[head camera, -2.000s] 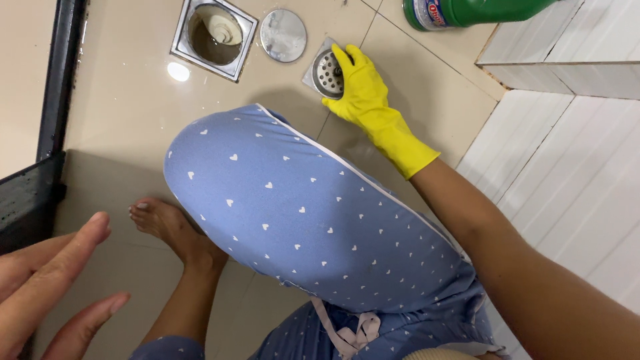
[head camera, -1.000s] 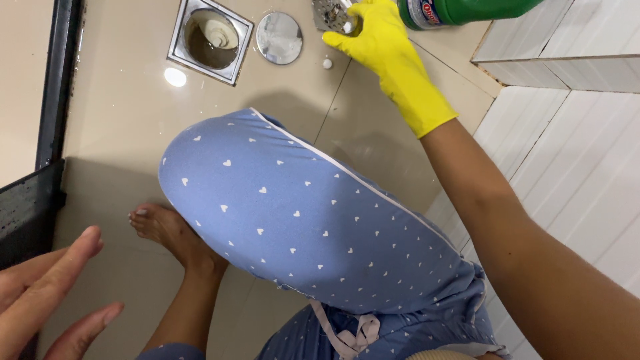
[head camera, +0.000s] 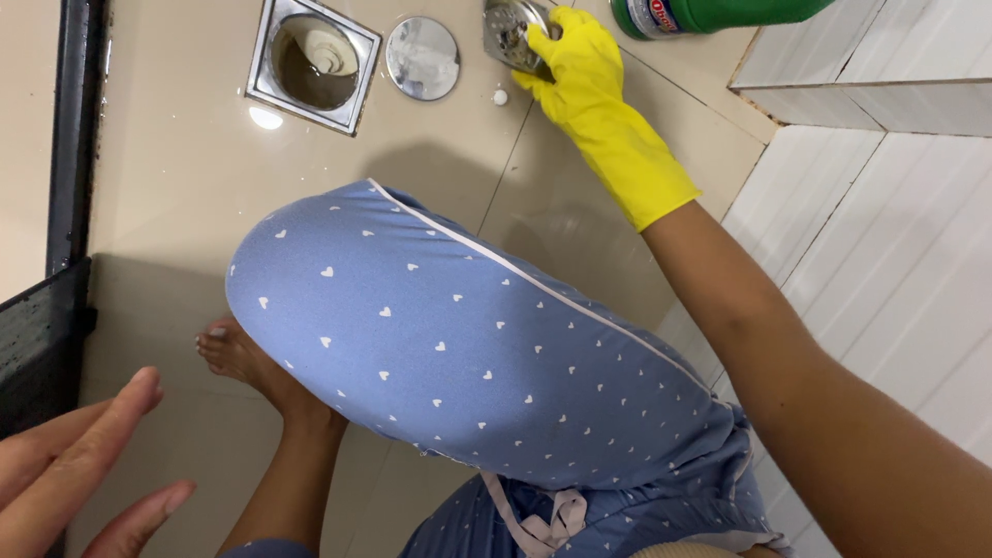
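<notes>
My right hand (head camera: 585, 85), in a yellow rubber glove, grips a square metal drain grate (head camera: 511, 35) by its right edge. The grate is tilted and dark debris clings to it. Just below lies a small white ball-like piece (head camera: 500, 98) on the floor. To the left, a round metal disc (head camera: 422, 58) lies beside an uncovered square floor drain (head camera: 314, 70) with murky water and a pale plastic part inside. My bare left hand (head camera: 85, 473) hovers at the lower left, fingers apart, holding nothing.
A green bottle (head camera: 713, 15) with a label lies at the top right, near the white tiled wall (head camera: 891, 232). A black frame (head camera: 74, 139) runs down the left side. My bent leg in blue heart-print trousers (head camera: 465, 333) fills the middle, above a bare foot (head camera: 240, 353).
My gloved right hand has moved the grate up and to the right from its earlier spot right of the disc. The small white piece now shows on the floor. My left hand has hardly moved.
</notes>
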